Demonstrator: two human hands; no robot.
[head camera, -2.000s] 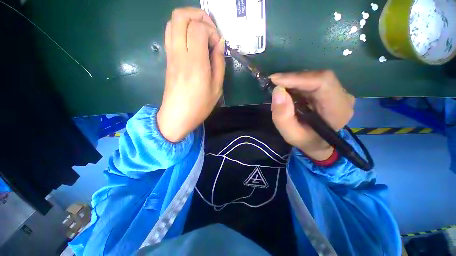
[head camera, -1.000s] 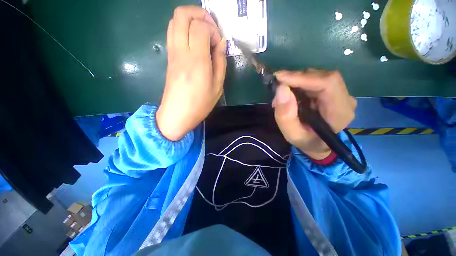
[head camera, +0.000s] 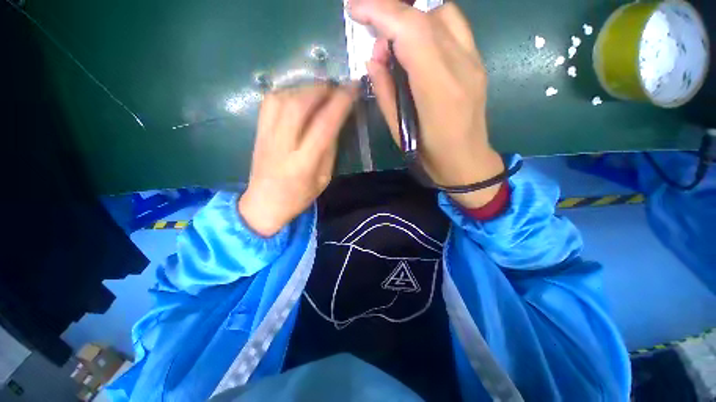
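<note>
The white phone assembly lies at the top centre, mostly covered by my right hand. My right hand is over it, holding the black soldering iron tucked against the palm, its cord looping at the wrist. The iron's tip cannot be made out. My left hand is blurred at the phone's lower left corner, fingers bent; whether it holds anything is unclear. A blurred pale streak lies just above its fingers. A thin pale strip runs from below the phone to the mat's front edge.
Solder wire lies on the left of the green mat. Small white flakes are scattered right of the phone. A yellow-green tape roll stands at the upper right. A black cable hangs at the right edge.
My right hand has moved up and left over the phone, with the iron turned into its palm. My left hand has moved down, off the phone's left side. The black cable now shows at right.
</note>
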